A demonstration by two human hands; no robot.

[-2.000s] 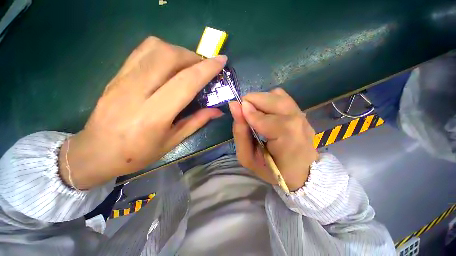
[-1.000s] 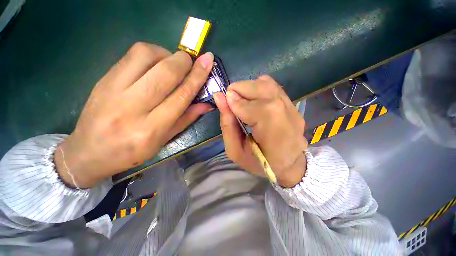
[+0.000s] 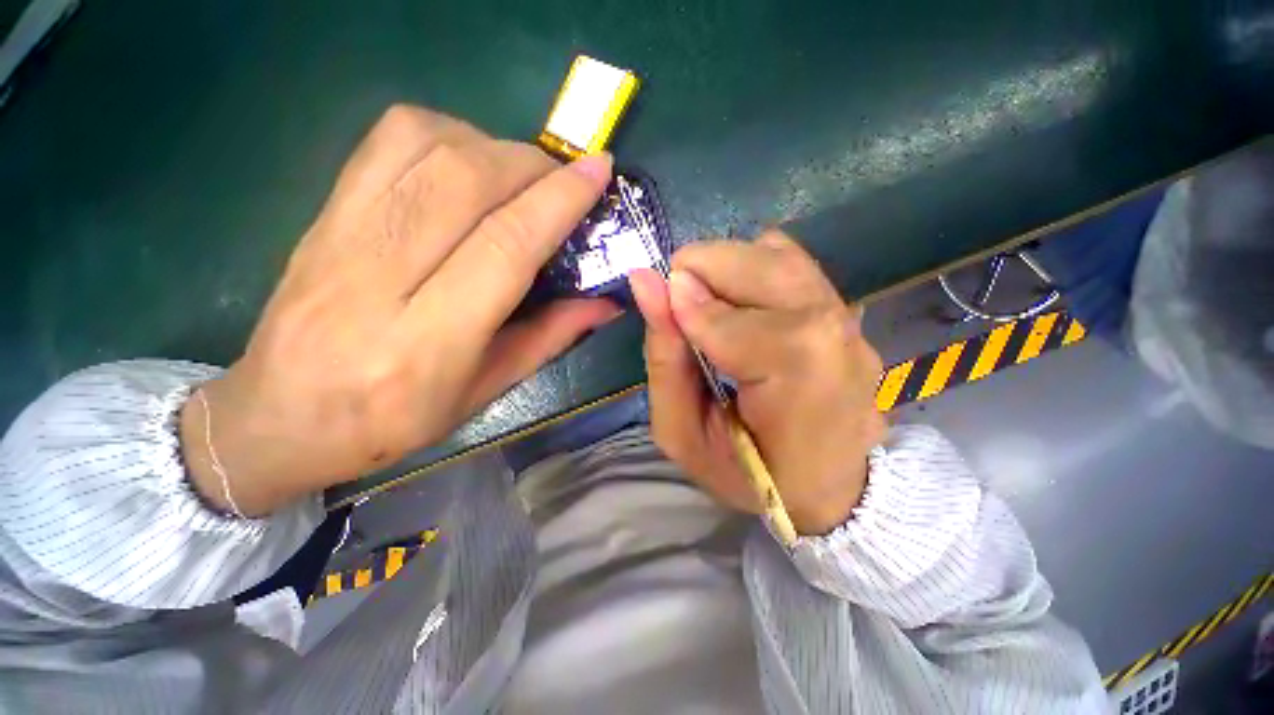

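A small black device housing (image 3: pixel 646 196) lies on the bench, its open side up, with a circuit board (image 3: pixel 609 263) showing bright silver-white patches inside. My left hand (image 3: pixel 405 300) holds the housing between fingers and thumb, covering its left side. A white battery with yellow edges (image 3: pixel 591 106) lies just beyond my left fingertips, beside the housing's far edge. My right hand (image 3: pixel 766 366) grips silver tweezers (image 3: pixel 641 224) with a tan rear end. The tweezer tips reach over the board inside the housing; what they touch is too small to tell.
The dark green bench (image 3: pixel 894 112) ends at a pale edge running diagonally below my hands. Another person's sleeve (image 3: pixel 1204 286) is at the right. A metal ring-shaped frame (image 3: pixel 1000 286) and yellow-black tape (image 3: pixel 985 359) show beyond the edge. A pale object is at the upper left.
The housing, battery and both hands shifted left, then back right in the picture. The battery's angle beside the housing changed slightly. Both hands keep their holds.
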